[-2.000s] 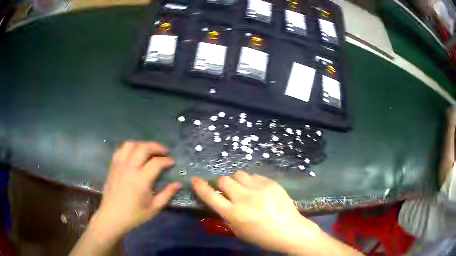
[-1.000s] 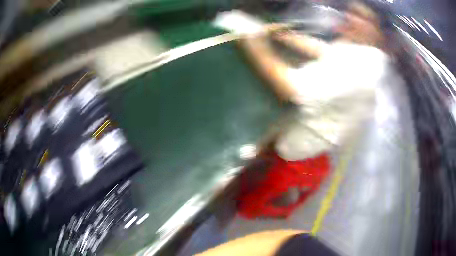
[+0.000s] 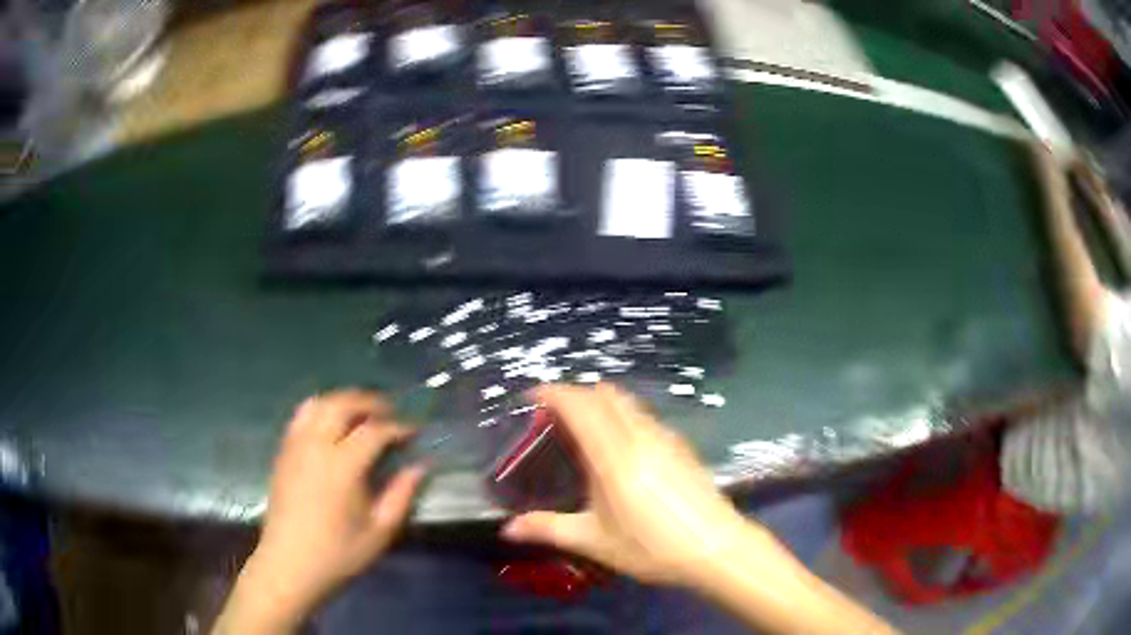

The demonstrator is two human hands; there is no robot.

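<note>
Small white, clear and black bits (image 3: 533, 354) lie in a loose pile on the green mat (image 3: 186, 285), blurred. Beyond them is a black tray (image 3: 558, 261) with two rows of phone units (image 3: 424, 189), white areas and gold-yellow marks up. A plain white card (image 3: 638, 199) lies in its front row. My right hand (image 3: 633, 490), at the near edge of the mat, holds a dark flat unit (image 3: 546, 469) with a red and pale edge between thumb and fingers, tilted and partly hidden. My left hand (image 3: 335, 478) is empty left of it, fingers curled and apart.
A brown board (image 3: 217, 62) lies behind the tray at left, with a pale board (image 3: 788, 44) at back right. A neighbouring person's arm (image 3: 1069, 236) reaches in at far right, holding a pale object. A red stool (image 3: 949, 527) stands below the bench at right.
The view swung right towards the neighbouring person and came back to the tray. My right hand now holds a dark unit that did not show in it two seconds ago.
</note>
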